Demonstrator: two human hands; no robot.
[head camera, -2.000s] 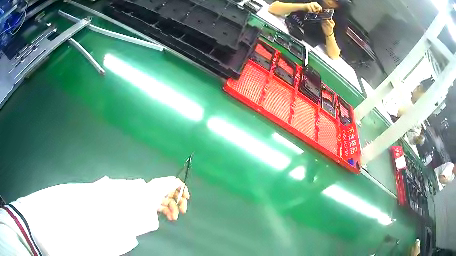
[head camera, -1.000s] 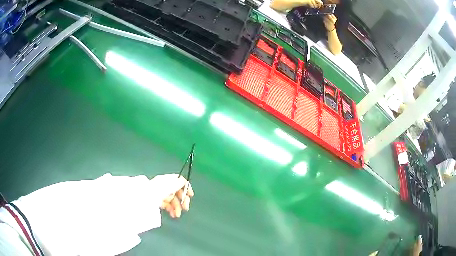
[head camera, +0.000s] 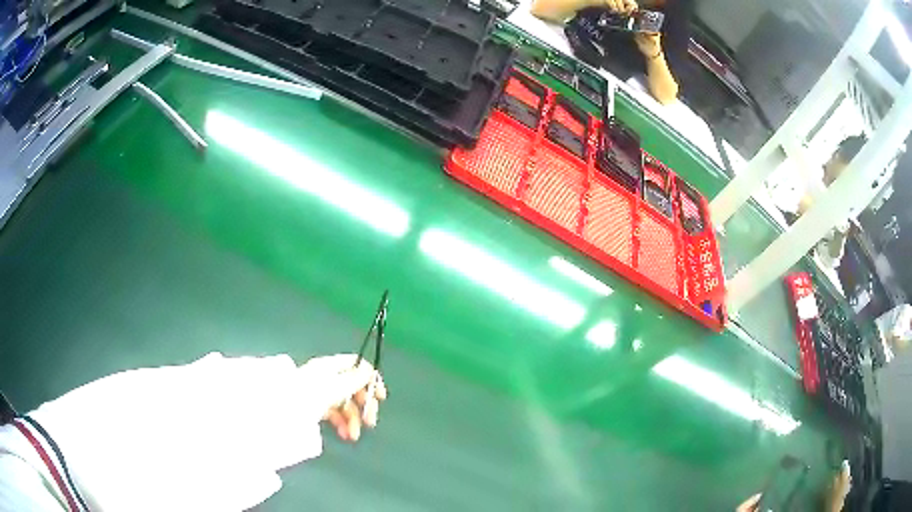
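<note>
My right hand (head camera: 352, 402), in a wide white sleeve (head camera: 190, 425), is over the green belt (head camera: 470, 400) at lower left. It holds slim dark tweezers (head camera: 378, 332) pointing up and away. The two arms of the tweezers spread near the fingers and come together at the far end, which touches nothing that I can see. The back of the hand is washed out by light; the curled fingertips show. My left hand is not in view.
Beyond the belt lie a red tray (head camera: 563, 245) with black parts and stacked black trays (head camera: 400, 50). Pale strips (head camera: 245, 76) and a metal fixture (head camera: 75, 110) are at upper left. A person works across; another person's hands (head camera: 838, 488) show at lower right.
Since two seconds ago the tweezers have moved slightly up and right, and their arms look more clearly spread. The other person's hands at lower right show more now.
</note>
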